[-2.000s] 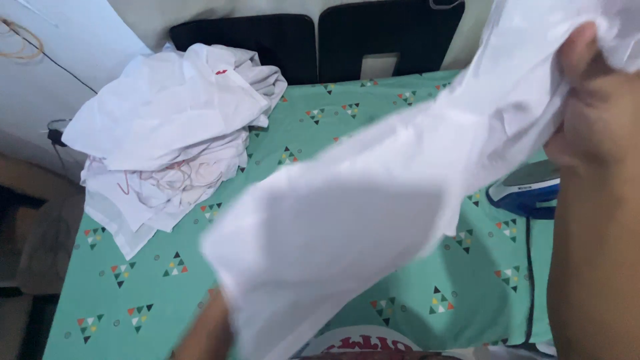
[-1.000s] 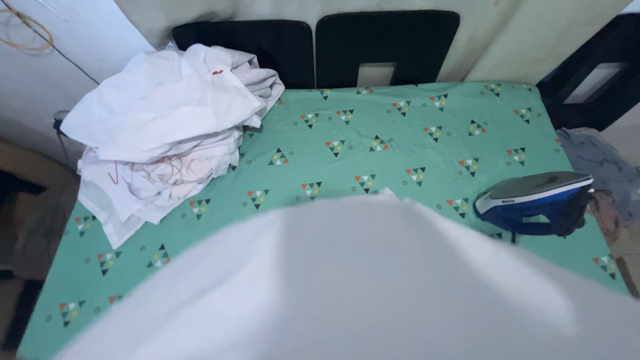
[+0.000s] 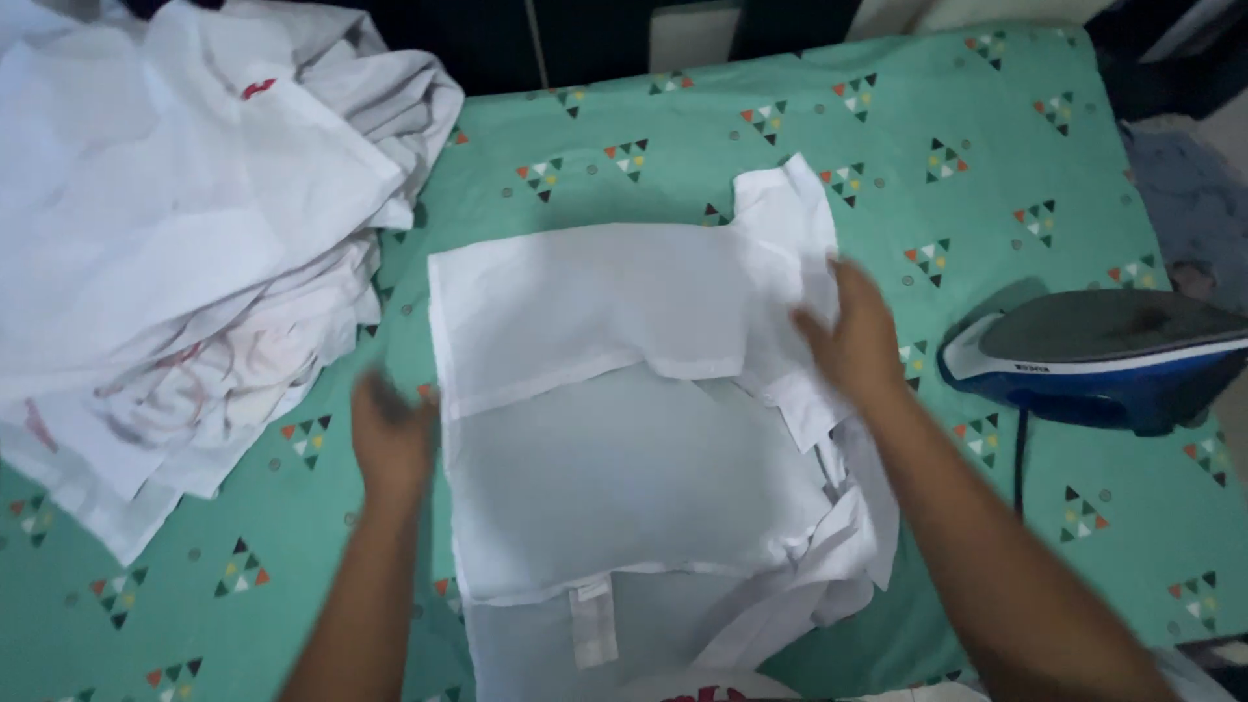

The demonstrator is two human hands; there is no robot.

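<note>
A white cloth garment (image 3: 614,468) lies spread over the green patterned table cover (image 3: 546,136), partly doubled over itself, with crumpled parts along its right side. My left hand (image 3: 390,429) is just beside the garment's left edge, slightly blurred, fingers apart and holding nothing. At the upper right part of the garment, my right hand (image 3: 853,336) rests on or just over the fabric, thumb and fingers spread. A blue and white clothes iron (image 3: 1092,361) lies to the right of that hand, its grey soleplate facing up and its cord running down toward me.
A heap of white garments (image 3: 195,214) with red marks covers the upper left of the table. Dark chair backs (image 3: 595,39) stand behind the far edge. Some greyish-blue fabric (image 3: 1189,195) is beyond the right edge.
The white garment, earlier held up in the air, now lies on the table cover. Both hands are now at its sides. The view has moved closer to the table.
</note>
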